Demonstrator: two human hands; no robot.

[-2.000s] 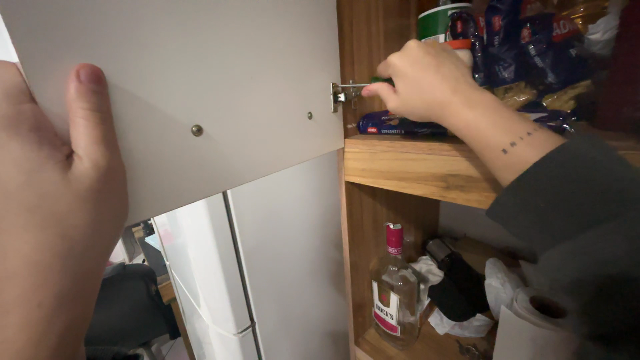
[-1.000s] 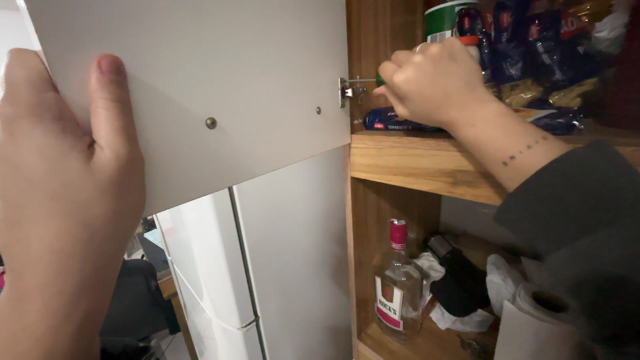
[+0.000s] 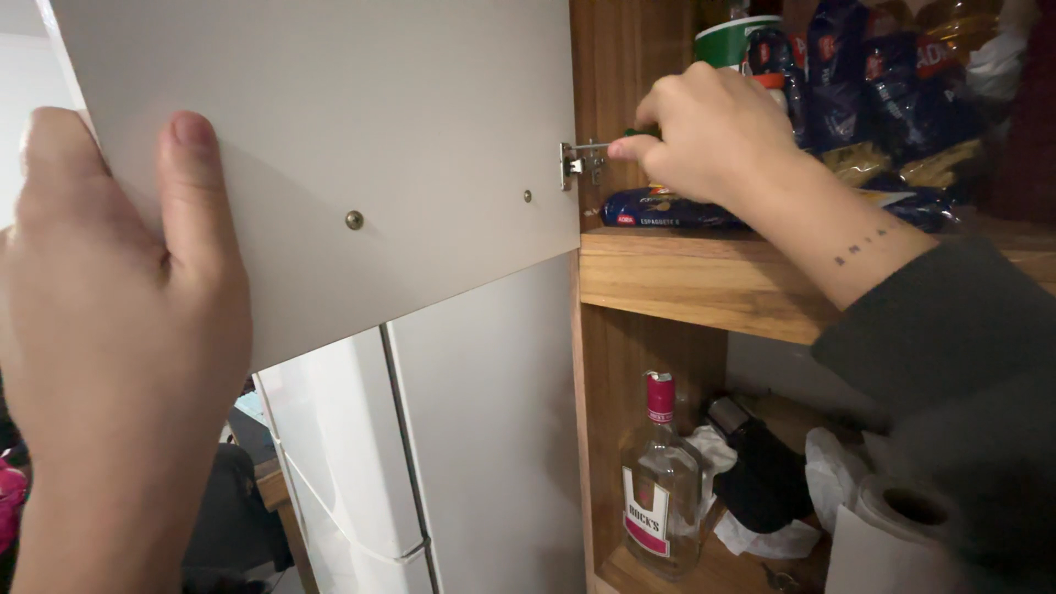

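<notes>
My left hand point(image 3: 132, 272) grips the outer edge of a pale cabinet door point(image 3: 346, 107), its thumb on the inner face. My right hand point(image 3: 718, 136) holds a screwdriver point(image 3: 592, 146) by its green handle, mostly hidden in the fingers. The thin metal shaft points left and reaches the metal hinge point(image 3: 569, 167) at the door's inner edge; whether the tip sits in a screw, I cannot tell. Two screw heads show on the door, one point(image 3: 354, 219) nearer its middle and one point(image 3: 528, 196) nearer the hinge.
Pasta packets point(image 3: 676, 208) and a green container point(image 3: 734, 43) are on the upper wooden shelf point(image 3: 701, 276) behind my right hand. Below stand a glass bottle point(image 3: 660, 487) with a red cap, a black item point(image 3: 763, 474) and a paper roll point(image 3: 891, 536). A white refrigerator point(image 3: 338, 445) is beyond the door.
</notes>
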